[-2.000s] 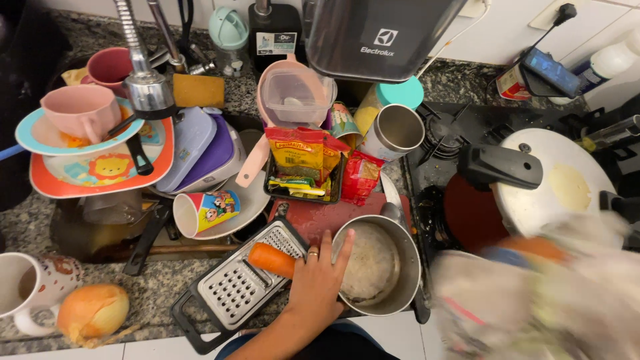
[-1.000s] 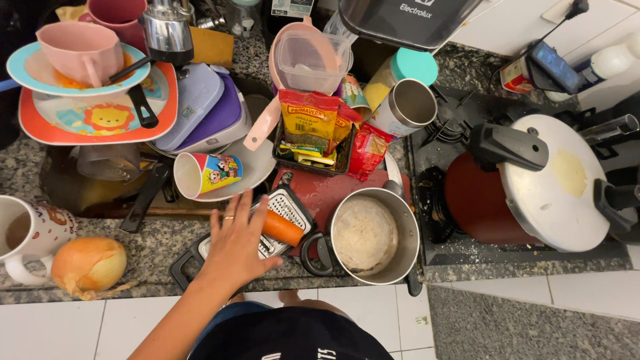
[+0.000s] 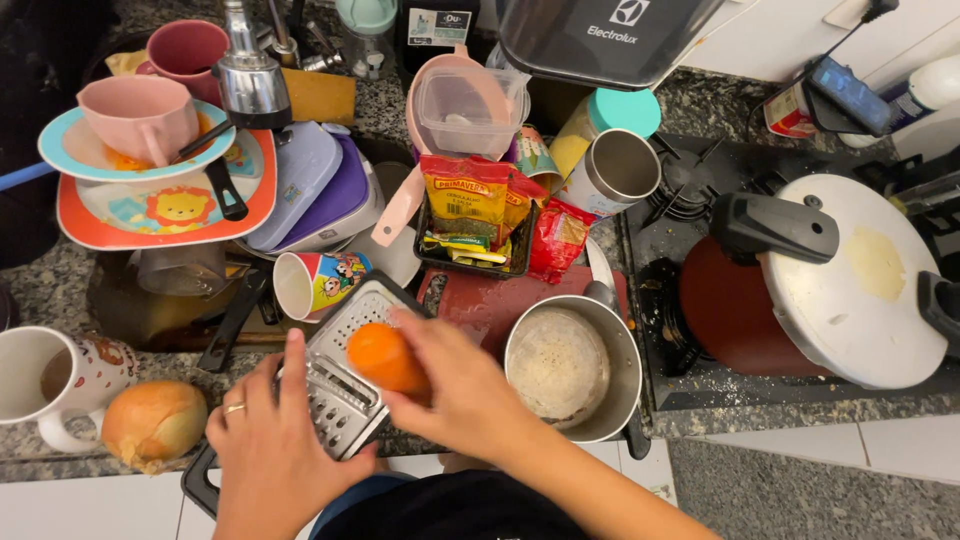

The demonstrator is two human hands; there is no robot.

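A peeled carrot piece (image 3: 381,358) is gripped by my right hand (image 3: 450,386) against the upper face of a flat metal grater (image 3: 339,416) with a black frame. My left hand (image 3: 281,435), with a ring on one finger, holds the grater by its lower left side. The grater slants from the sink edge toward my body, its black handle at the lower left. Just right of my right hand stands a steel saucepan (image 3: 574,367) with whitish residue inside. Left of my left hand lies an onion (image 3: 155,424).
A mug (image 3: 49,382) stands far left. Dirty plates (image 3: 90,217) and cups pile over the sink. Behind the grater are a paper cup (image 3: 319,283) and a basket of seasoning packets (image 3: 469,262). A knife (image 3: 600,274) lies on a red board (image 3: 480,300). A pressure cooker (image 3: 720,315) is on the stove.
My right hand has come into view and grips the carrot, which lay on the grater before. My left hand has moved from over the carrot to the grater's left side.
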